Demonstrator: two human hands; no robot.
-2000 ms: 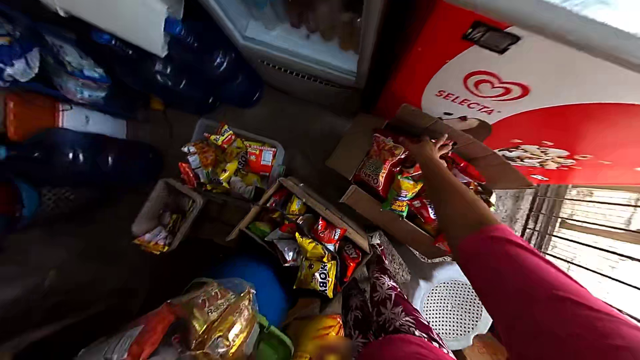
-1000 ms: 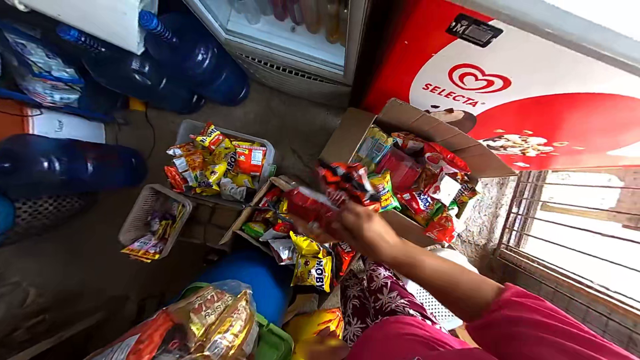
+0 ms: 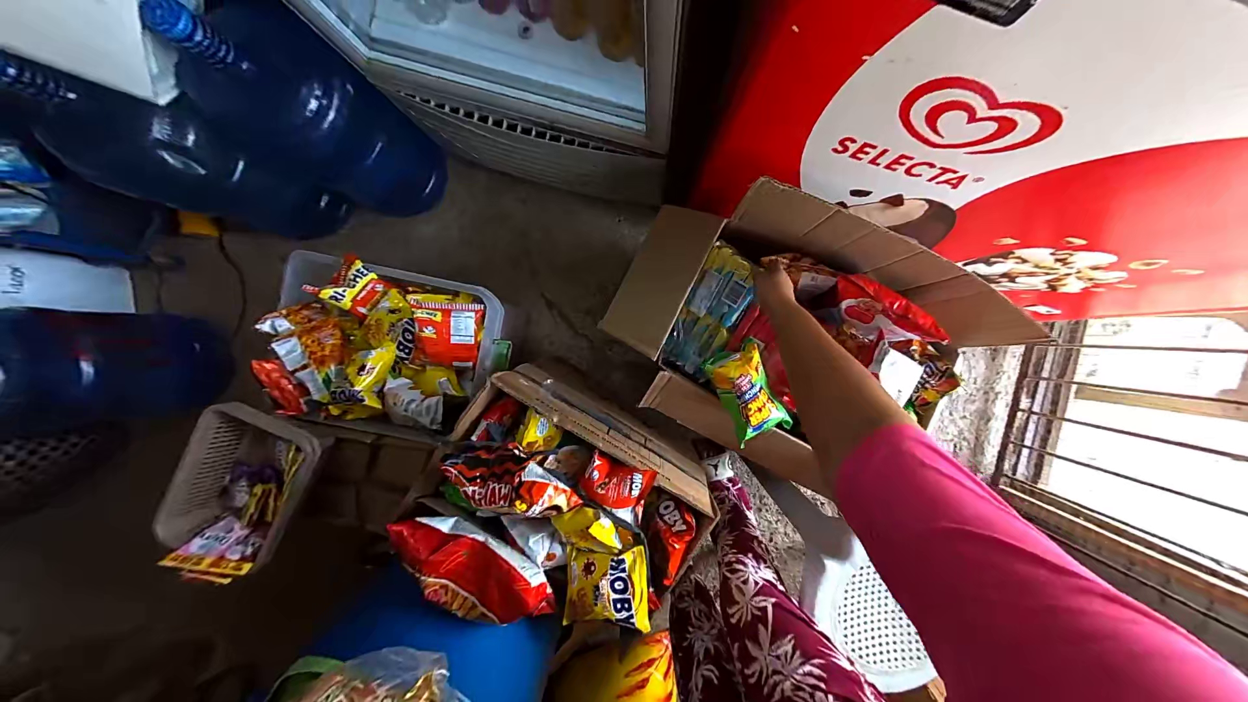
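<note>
My right hand (image 3: 775, 281) reaches into the open cardboard box (image 3: 673, 283) on the right, its fingers among red snack bags, so its grip is hidden. A green and yellow snack bag (image 3: 749, 392) leans over that box's near edge. Lower and to the left, a second cardboard box (image 3: 624, 444) holds several snack bags. On top of these lie a black and red striped bag (image 3: 502, 478), a large red bag (image 3: 473, 567) and a yellow Moby bag (image 3: 609, 585). My left hand is out of view.
A clear plastic bin (image 3: 492, 322) of snack packs and a small grey basket (image 3: 185, 492) of sachets stand left. Large blue water bottles (image 3: 341, 127) lie near a glass-door cooler (image 3: 546, 146). A red and white freezer (image 3: 1024, 214) stands behind the right box; a white perforated stool (image 3: 877, 624) is below.
My right hand has moved from above the lower box, where it held red packs, back into the right box. A striped bag and a large red bag now lie on the lower box's contents.
</note>
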